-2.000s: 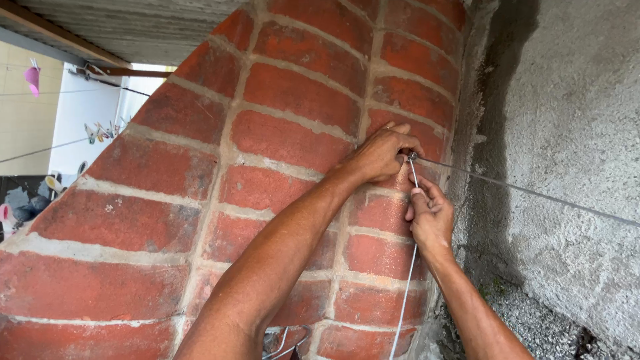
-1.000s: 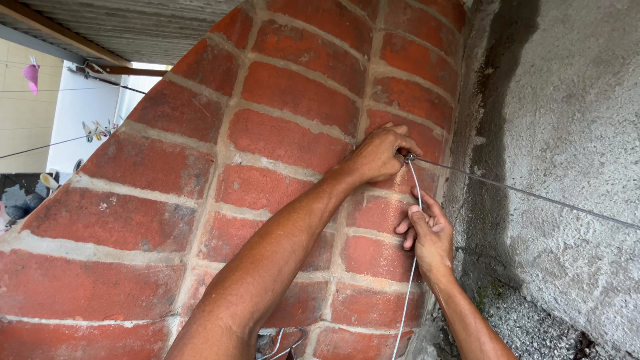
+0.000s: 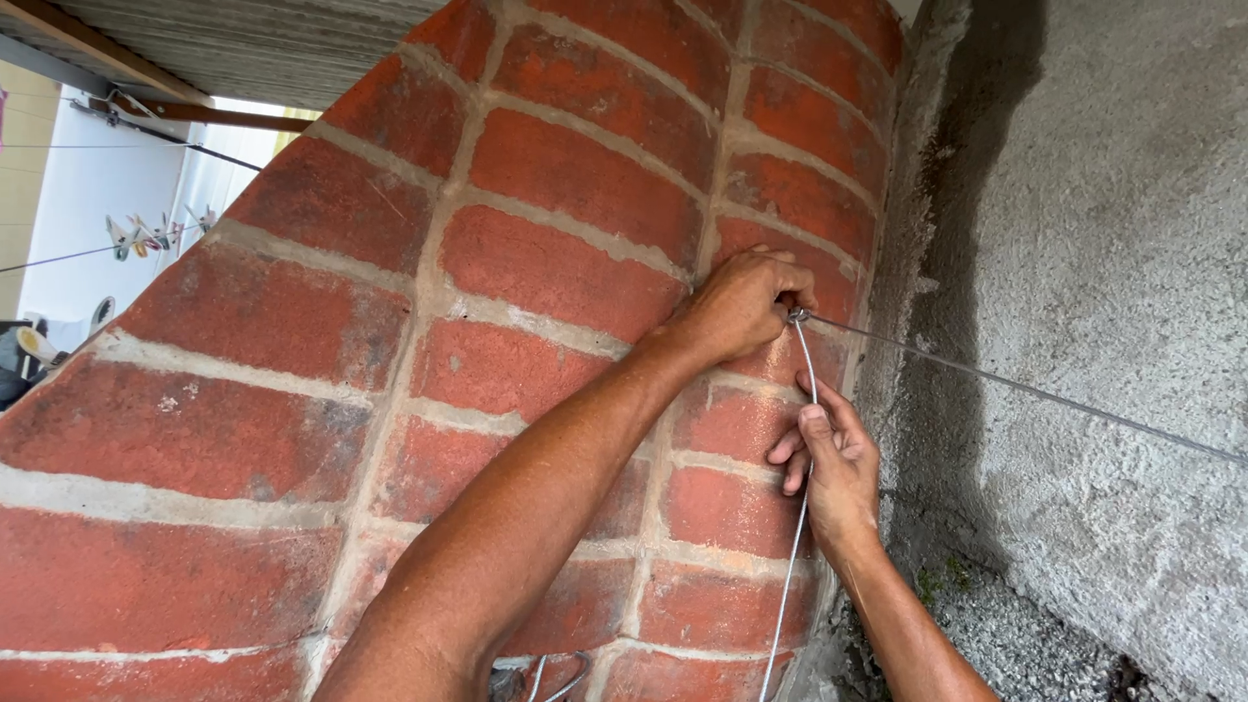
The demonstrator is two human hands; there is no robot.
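Against the brick wall (image 3: 565,253), my left hand (image 3: 746,302) pinches a small metal hook or eye (image 3: 798,315), its fingers partly hiding the fitting. A taut dark line (image 3: 1024,388) runs from that fitting to the right, across the rough cement wall. A thin pale wire or cord (image 3: 795,556) hangs down from the same fitting. Just below, my right hand (image 3: 834,448) has this pale cord between thumb and fingers, the index finger pointing up along it. Whether the cord is knotted or only looped at the fitting I cannot tell.
Rough cement wall (image 3: 1102,244) meets the bricks at a corner on the right. Loose cord ends (image 3: 565,678) show at the bottom, behind my left forearm. Clothes pegs (image 3: 146,237) hang on a line at the left, under a corrugated roof (image 3: 263,44).
My right hand has moved a little down the pale cord, away from the fitting. My left hand has stayed at the fitting.
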